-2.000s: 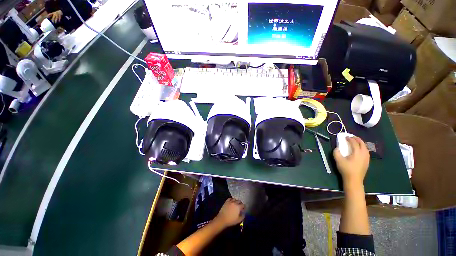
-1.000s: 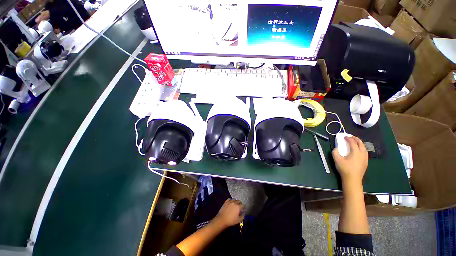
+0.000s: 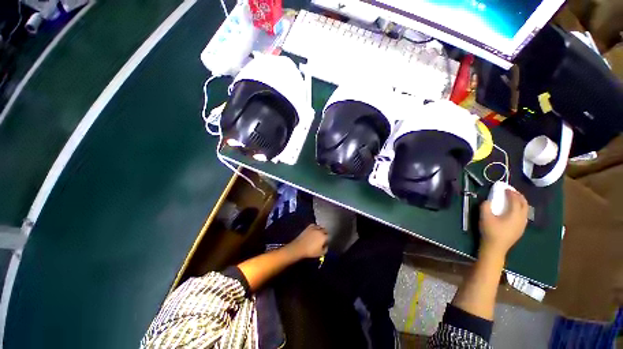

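Note:
My right hand (image 3: 504,221) lies over the white computer mouse (image 3: 499,198) on the dark pad at the bench's right. My left hand (image 3: 309,243) rests over my lap, below the bench edge, fingers curled; whether it holds anything is unclear. Three dome cameras with white hoods and glossy black balls stand in a row: the left one (image 3: 259,120) with small lights lit at its lower front, the middle one (image 3: 351,136), and the right one (image 3: 427,166). Neither hand touches them.
A white keyboard (image 3: 372,51) and the monitor (image 3: 478,20) are behind the cameras. A yellow tape roll (image 3: 483,141), a thin silver stick (image 3: 466,210), a white label strip (image 3: 546,163) and a black printer (image 3: 580,82) are at right. The red packet (image 3: 266,15) stands behind the left camera.
The view has turned and shifted, so the bench appears tilted and the monitor is mostly cut off. My right hand remains on the mouse and my left hand remains over my lap.

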